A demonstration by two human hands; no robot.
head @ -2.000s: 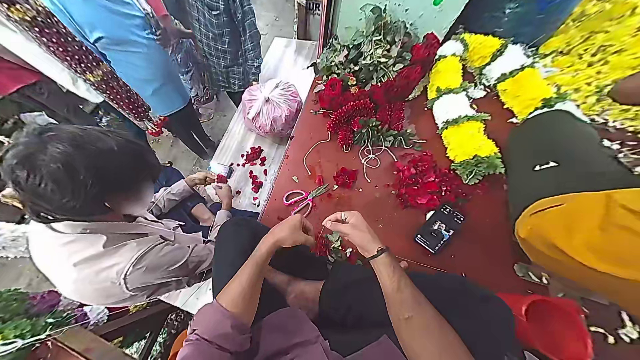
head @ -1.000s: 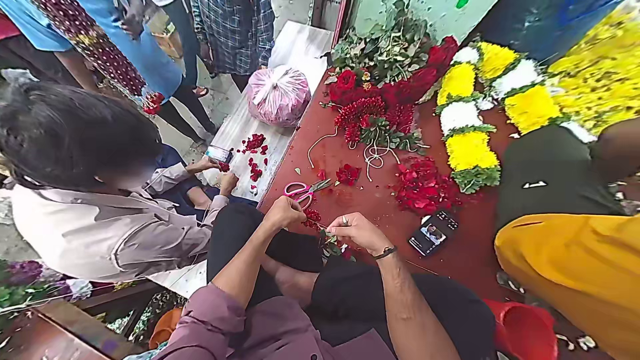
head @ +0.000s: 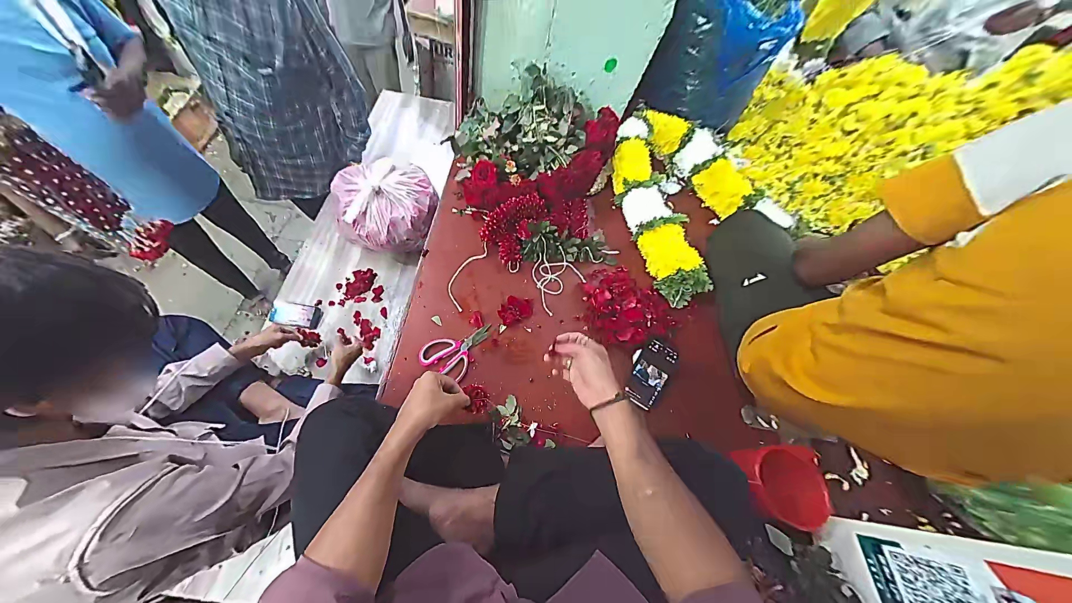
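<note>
My left hand (head: pixel 434 400) is closed at the red table's near edge, its fingertips at a small red flower cluster (head: pixel 476 399); a thread or stem between them is too small to tell. My right hand (head: pixel 584 366) is raised over the table, fingertips pinched with a tiny dark red bit at them. Pink-handled scissors (head: pixel 446 355) lie just beyond my left hand. A green leafy sprig (head: pixel 510 425) lies between my hands. Farther on are a red flower (head: pixel 515 311), a red petal heap (head: pixel 624 306) and a loose white string (head: pixel 553 276). A phone (head: pixel 652 373) lies right of my right hand.
Roses with leaves (head: pixel 536 126) and a yellow-and-white garland (head: pixel 667 251) occupy the far table. A person in yellow sits right, near a red plastic container (head: pixel 785 486). At left, another person handles red petals beside a tied bag (head: pixel 384 203).
My hands, close together one second ago over the sprig, are now farther apart, the right one out over the table. The view has shifted.
</note>
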